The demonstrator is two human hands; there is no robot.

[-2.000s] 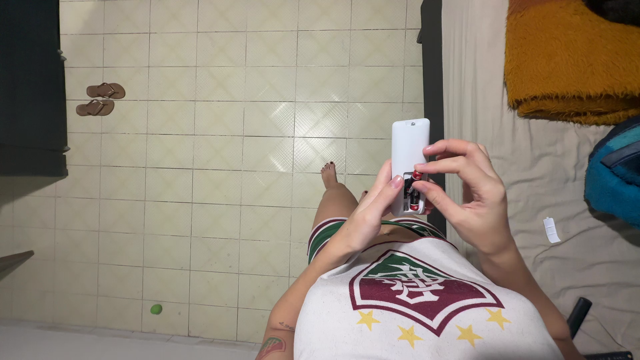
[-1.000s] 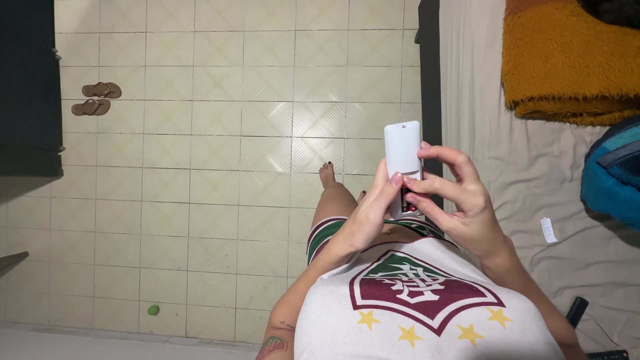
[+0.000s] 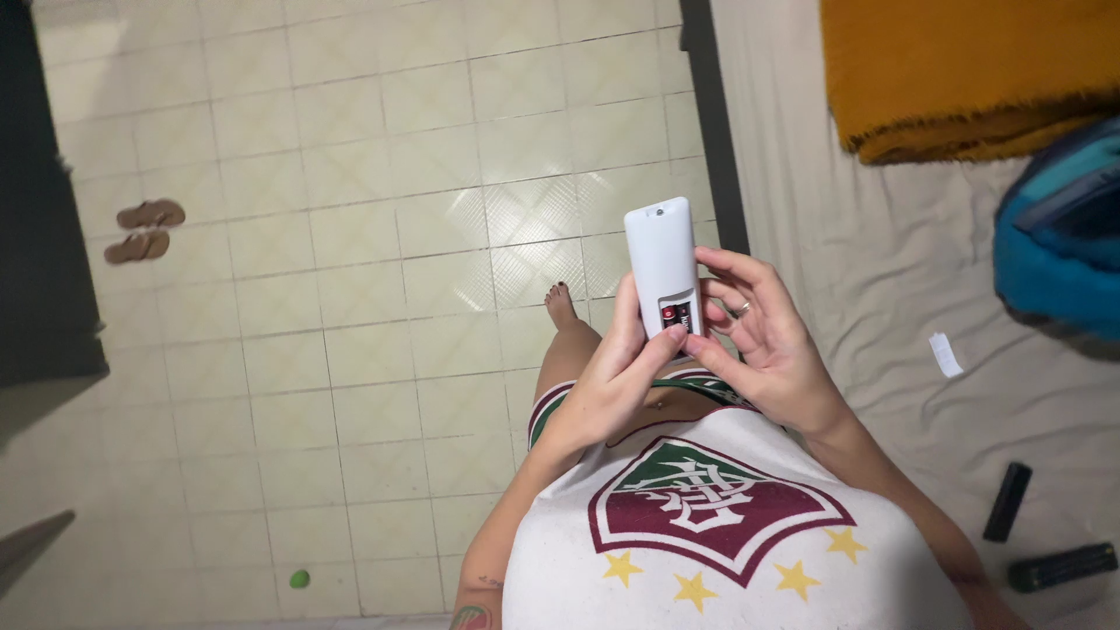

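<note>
A white remote control [image 3: 661, 249] is held upright before my torso, its back toward the camera and its battery compartment uncovered. Red-and-black batteries [image 3: 670, 313] lie side by side in the compartment. My left hand [image 3: 628, 359] grips the remote from the left, with the thumb over the lower part of the batteries. My right hand [image 3: 761, 341], with a ring on one finger, touches the remote's right edge with a fingertip, and its thumb rests at the lower end of the compartment. The battery cover cannot be made out.
At the right is a bed [image 3: 787, 192] with an orange blanket [image 3: 954, 70], a blue cloth item [image 3: 1059, 254], a white paper slip [image 3: 945, 354] and two dark objects [image 3: 1008, 502]. Brown flip-flops [image 3: 150, 214] and a small green object [image 3: 299, 579] lie on the tiled floor [image 3: 367, 289].
My right-hand fingers have shifted around the remote's edge and lower end. More of the batteries shows than one second ago. The view has tilted somewhat.
</note>
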